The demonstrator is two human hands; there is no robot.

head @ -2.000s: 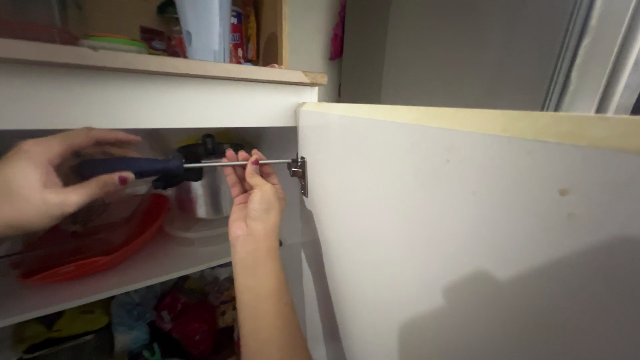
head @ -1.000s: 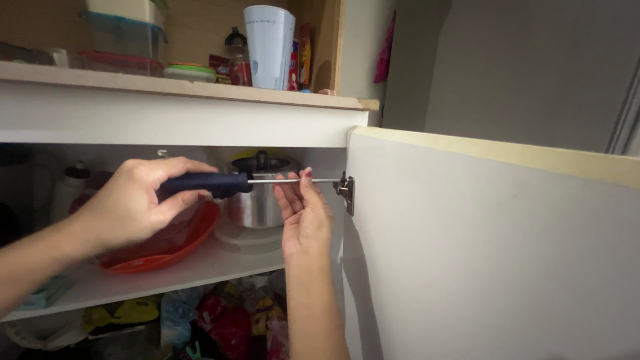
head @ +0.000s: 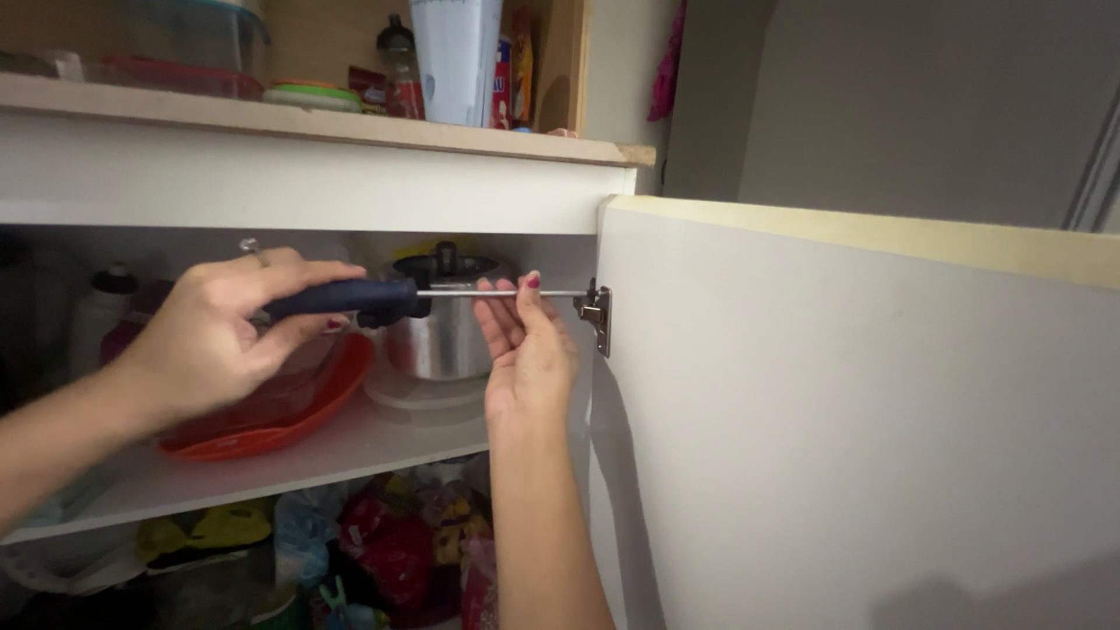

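My left hand [head: 236,337] grips the dark blue handle of a screwdriver [head: 350,297], held level. The thin metal shaft runs right, and my right hand [head: 529,337] steadies it between thumb and fingers, palm turned up. At the shaft's far end is a metal cabinet hinge [head: 597,317], fixed near the upper edge of a white cabinet door [head: 840,394] that stands swung out. Where exactly the tip meets the hinge is too small to tell.
Behind my hands, a metal pressure cooker [head: 442,337] and a red-orange tray [head: 262,442] stand on the cabinet shelf [head: 394,446]. Plastic bags [head: 385,534] fill the space below. Above, the countertop edge [head: 350,127] runs across, with a pale cup [head: 457,61] and containers behind it.
Two seconds ago my left hand's fingers were spread loosely at the handle; now they are closed around it. My right hand stays on the shaft. The view has shifted.
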